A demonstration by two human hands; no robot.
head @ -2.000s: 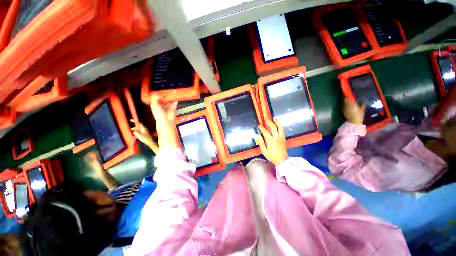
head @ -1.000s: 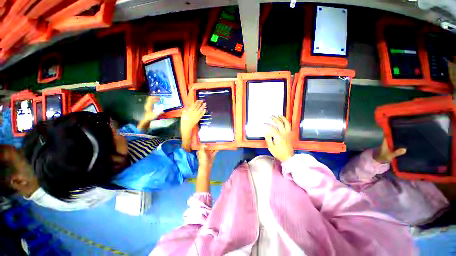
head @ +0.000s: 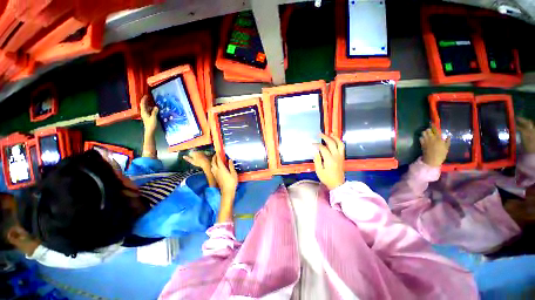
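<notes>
Three tablets in orange trays lie side by side in front of me. The left tablet (head: pixel 243 136) has a dark screen with pale glare low down. The middle tablet (head: pixel 299 126) shows a white screen. The right tablet (head: pixel 368 120) has a grey, glossy screen. My left hand (head: pixel 224 176) is at the lower left corner of the left tray; whether it grips the tray is unclear. My right hand (head: pixel 330 161) has its fingers apart at the lower right of the middle tablet, touching its edge area.
A person in blue at left handles a tilted tablet (head: pixel 176 111) with a blue picture. A pink-sleeved person at right has hands by two dark tablets (head: pixel 457 132). More tablets stand behind the rail. A metal post (head: pixel 270 41) slants down. Stacked orange trays (head: pixel 53 35) are upper left.
My left hand has moved from below the left tray up to its lower left corner. The neighbour's hand has left that tray. At right, a raised tablet is down beside another.
</notes>
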